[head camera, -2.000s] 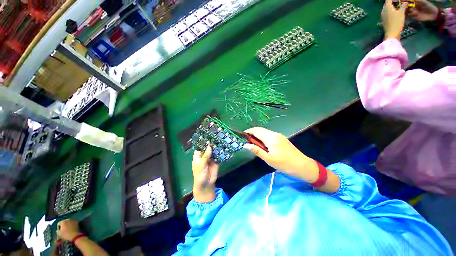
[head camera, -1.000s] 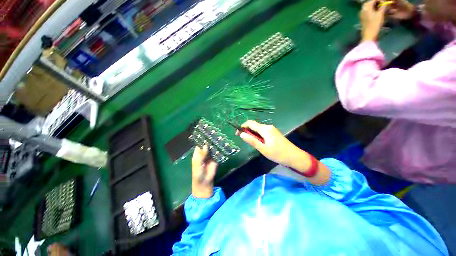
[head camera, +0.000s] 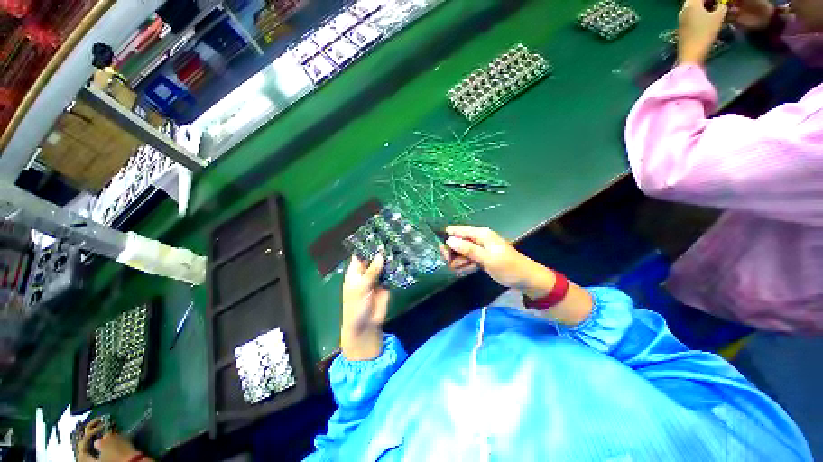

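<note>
My left hand (head camera: 364, 302) holds a circuit board panel (head camera: 394, 245) by its lower left edge, tilted above the bench's front edge. My right hand (head camera: 481, 254) is at the panel's right side, closed around the side cutters (head camera: 448, 256); their handles are mostly hidden by the fingers and the jaws are blurred. I cannot tell whether the jaws touch the panel. A loose heap of green wires (head camera: 438, 170) lies on the green bench beyond the panel, with a thin dark tool (head camera: 474, 187) in it. A dark mat (head camera: 341, 238) lies partly behind the panel.
A black tray (head camera: 255, 257) on the left holds a white-looking panel (head camera: 264, 365). Stacked board panels (head camera: 498, 81) stand beyond the wires, with another stack (head camera: 607, 18) farther right. A second tray (head camera: 117, 356) and a neighbour's hand are at lower left. A person in a pink sleeve (head camera: 695, 135) sits at right.
The cutters were clear of the panel a second ago; my right hand is now closer to its right edge. The panel's tilt has changed. The camera view has shifted slightly.
</note>
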